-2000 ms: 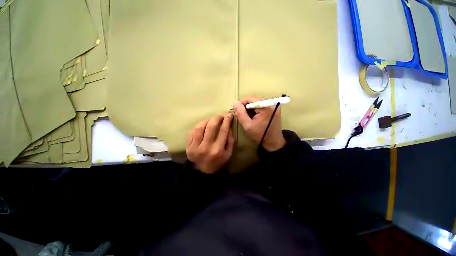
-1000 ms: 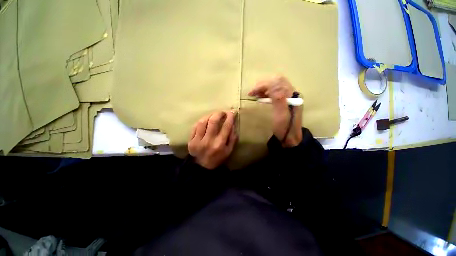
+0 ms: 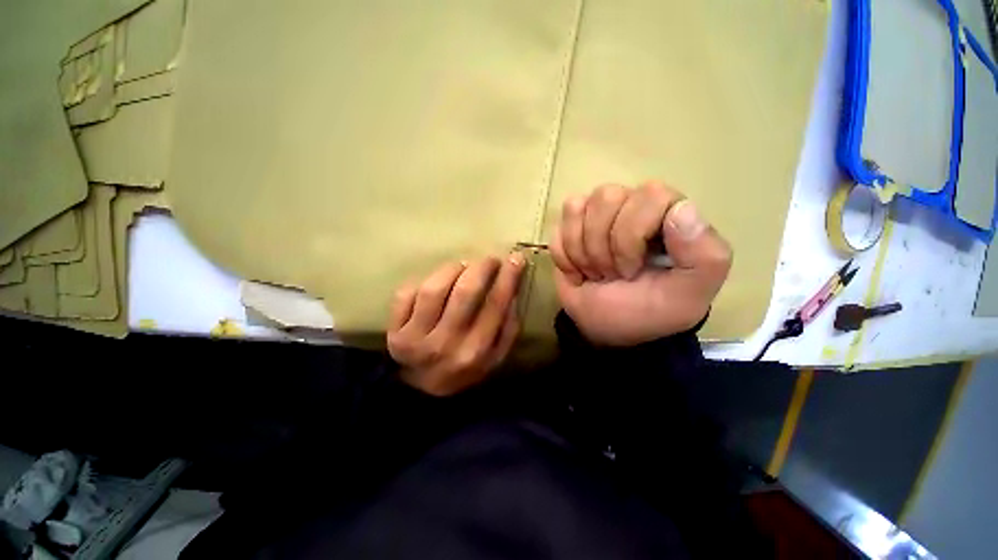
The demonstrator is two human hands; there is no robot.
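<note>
A khaki garment panel (image 3: 372, 131) lies flat, its centre seam (image 3: 556, 142) running down to the front edge. My left hand (image 3: 462, 323) presses on the panel just left of the seam, fingertips near the seam's lower end. My right hand (image 3: 638, 266) is closed in a fist around the seam ripper, right of the seam. The ripper's thin dark tip (image 3: 532, 246) shows at the seam beside my left fingertips. Its white handle is mostly hidden in my fist.
Stacked cut panels (image 3: 126, 131) lie at the left. A pale backing scrap (image 3: 287, 305) sits under the panel edge. At the right are blue embroidery frames (image 3: 854, 93), a tape roll (image 3: 832, 222), pink thread snips (image 3: 815, 306) and a dark-headed brush (image 3: 850, 317).
My right hand has come back left to the seam and turned into a fist around the ripper. My left hand stays beside the seam. The view has shifted and tilted.
</note>
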